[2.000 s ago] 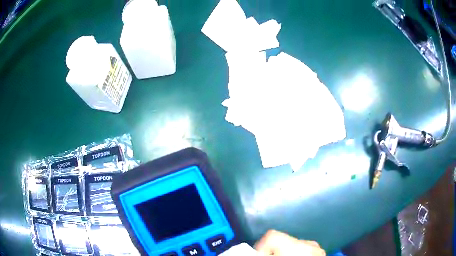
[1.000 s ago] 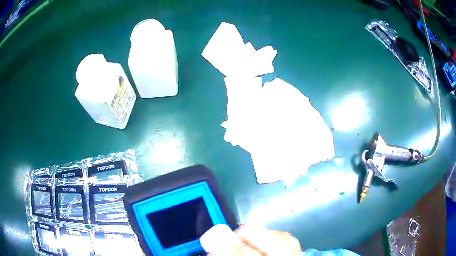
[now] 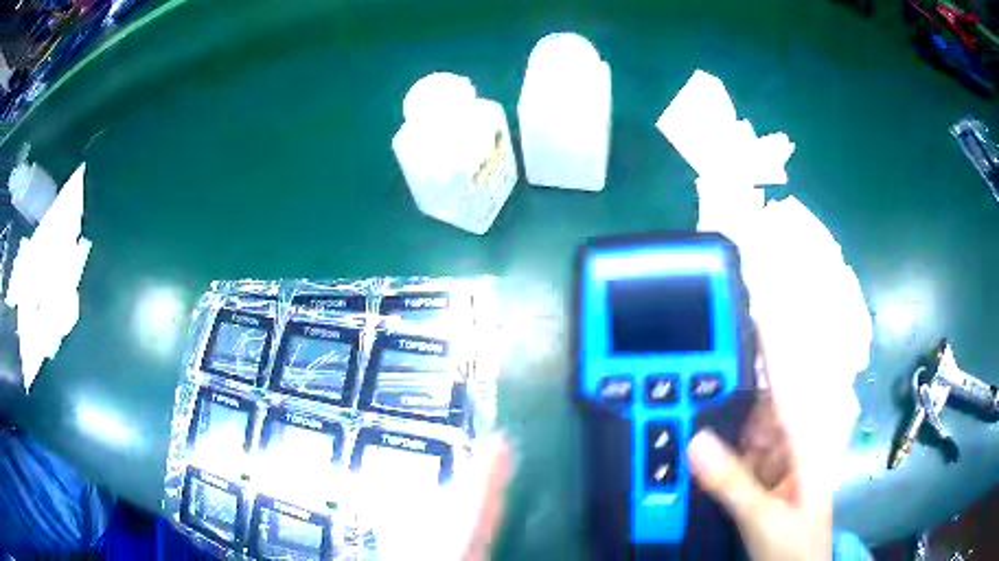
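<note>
The handheld tester [image 3: 661, 438], black with a bright blue face, small dark screen and keypad, is held screen up, in front of me. My right hand [image 3: 772, 471] grips its right side, thumb on the front by the keypad. My left hand [image 3: 495, 510] is blurred and washed out by glare at the right edge of the lens tray; its fingers cannot be made out and any contact is unclear. The clear tray [image 3: 318, 362] holds a grid of black-framed TOPDON lens panels, the lower ones in strong glare.
Two white bottles [image 3: 565, 115] [image 3: 460, 159] stand behind the tray. White wipes [image 3: 816, 274] lie right of the tester. An air blow gun [image 3: 937, 400] lies at the far right. More white sheets [image 3: 49, 274] lie far left. Blue fabric [image 3: 49, 493] shows at lower left.
The view has swung left, so bench items sit farther right. The tester is now upright with its keypad showing. My right hand has moved from over the screen to its side. My left hand has appeared.
</note>
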